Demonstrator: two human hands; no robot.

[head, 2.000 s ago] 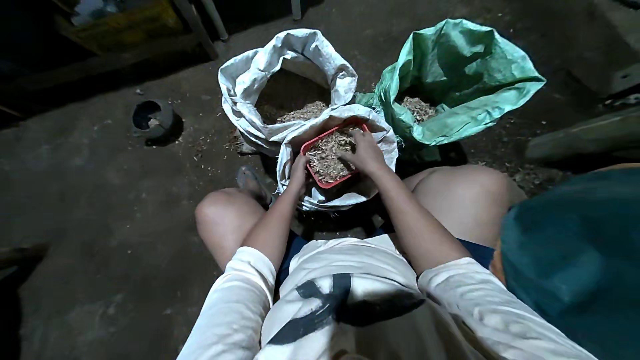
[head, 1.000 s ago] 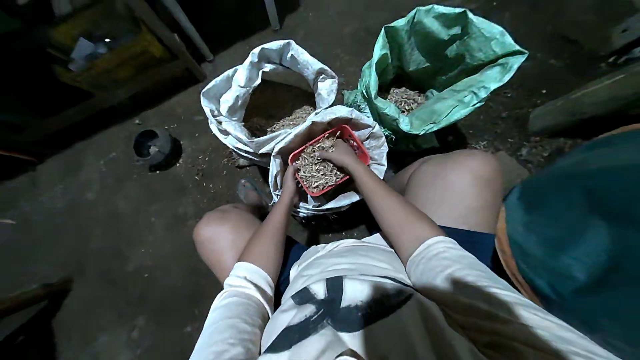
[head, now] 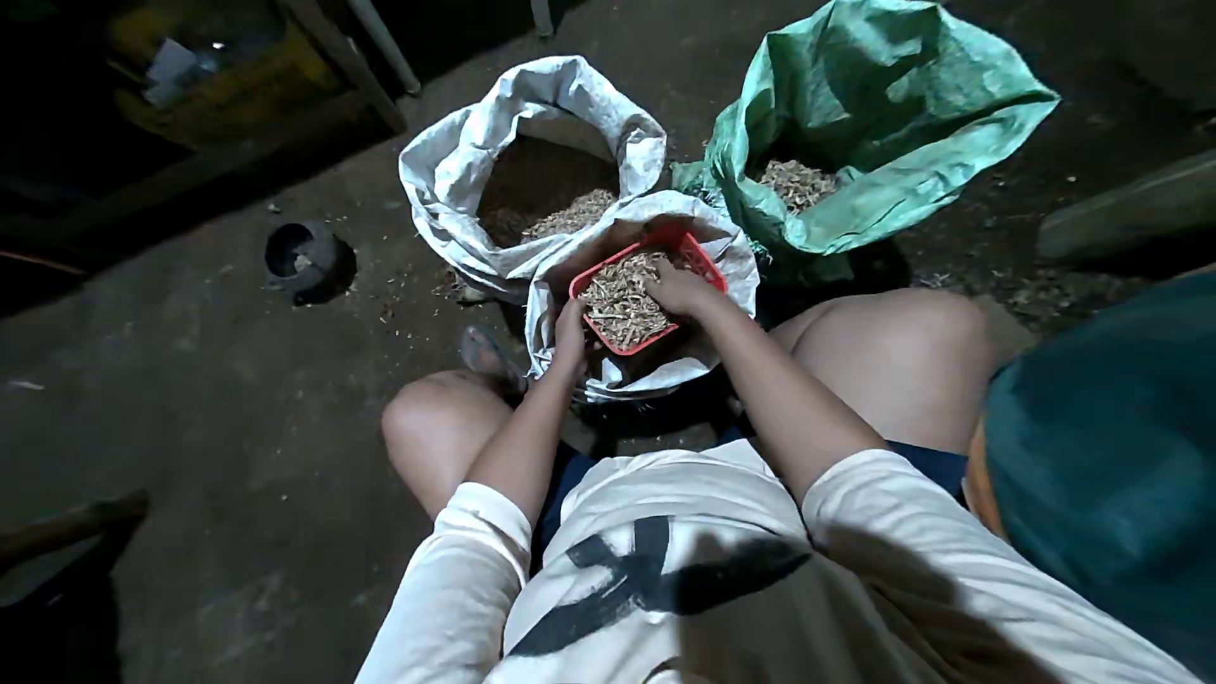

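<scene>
A red plastic container (head: pixel 705 258) full of dry, pale brown plant pieces (head: pixel 622 299) is held over the mouth of the nearer white woven sack (head: pixel 655 388). My left hand (head: pixel 570 334) grips the container's left side. On the right, my right hand (head: pixel 682 288) rests in the dry pieces, its fingertips partly hidden among them. Behind stands another white sack (head: pixel 446 180) with its rim rolled down, holding similar material. A green woven sack (head: pixel 883 214) at the back right also has some inside.
A small dark pot (head: pixel 318 266) stands on the dirt floor at the left. A wooden beam (head: pixel 1121 214) lies at the right, above a large teal object (head: pixel 1111 475). A dark wooden frame with yellow material is at the upper left. My knees flank the nearer sack.
My right hand has shifted within the dry pieces in the red container. My left hand keeps its hold on the container's side.
</scene>
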